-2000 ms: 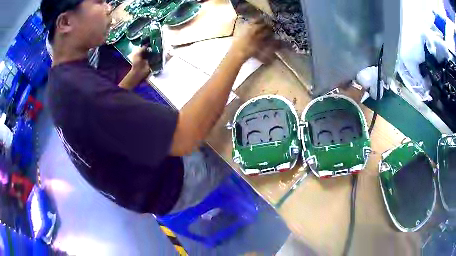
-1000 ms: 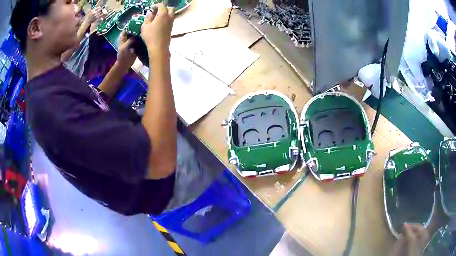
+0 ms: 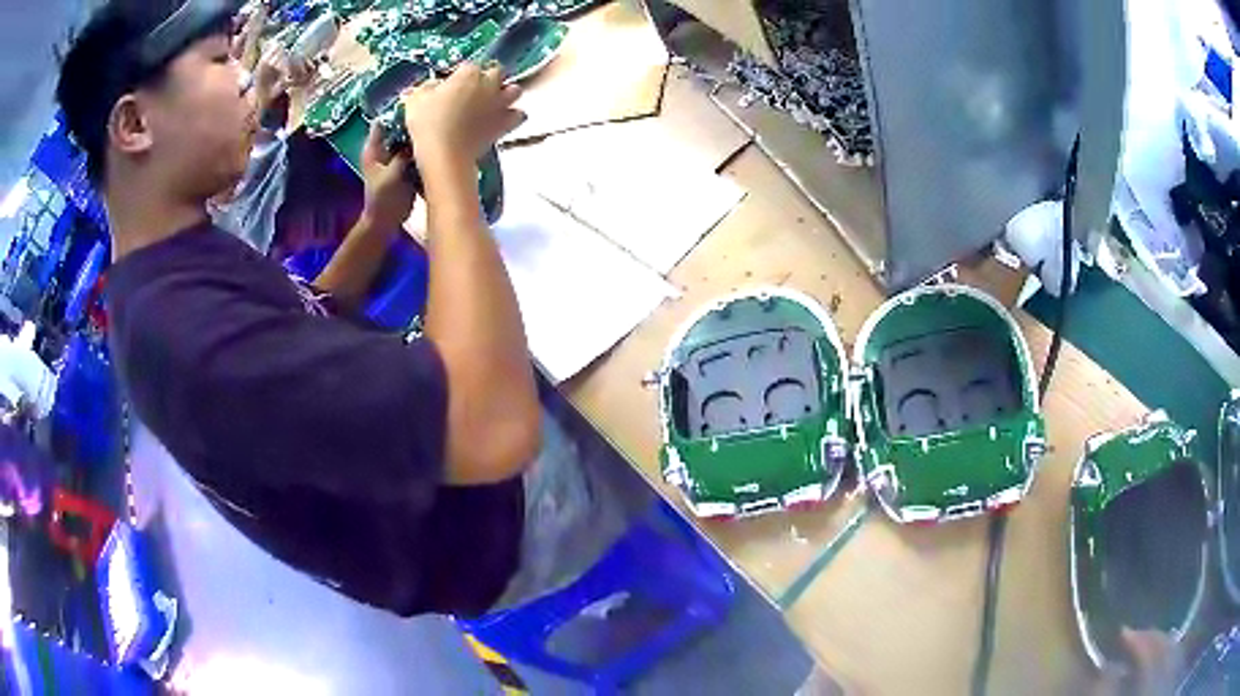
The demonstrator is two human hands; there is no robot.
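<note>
Two green car-shaped shells with dark inner trays stand side by side on the tan bench, the left one (image 3: pixel 755 469) and the right one (image 3: pixel 948 472). Curved shapes show in both trays. Another green shell (image 3: pixel 1122 456) with a dark opening lies at the right. A small, blurred hand, which looks like my left hand (image 3: pixel 1152 658), is at this shell's lower rim, cut off by the bottom edge. Whether it grips the rim I cannot tell. My right hand is not in view.
A neighbouring worker (image 3: pixel 299 422) at the left holds a green shell. White sheets (image 3: pixel 585 299) lie beside the worker. A grey panel (image 3: pixel 1000 123) stands behind the shells, near dark loose parts (image 3: pixel 802 95). A blue stool (image 3: pixel 612 625) is below the bench. A dark cord (image 3: pixel 990 598) crosses it.
The view has shifted slightly. The neighbour's arm has moved from near the dark parts back to the held shell. A hand has appeared at the right shell's lower rim since two seconds ago.
</note>
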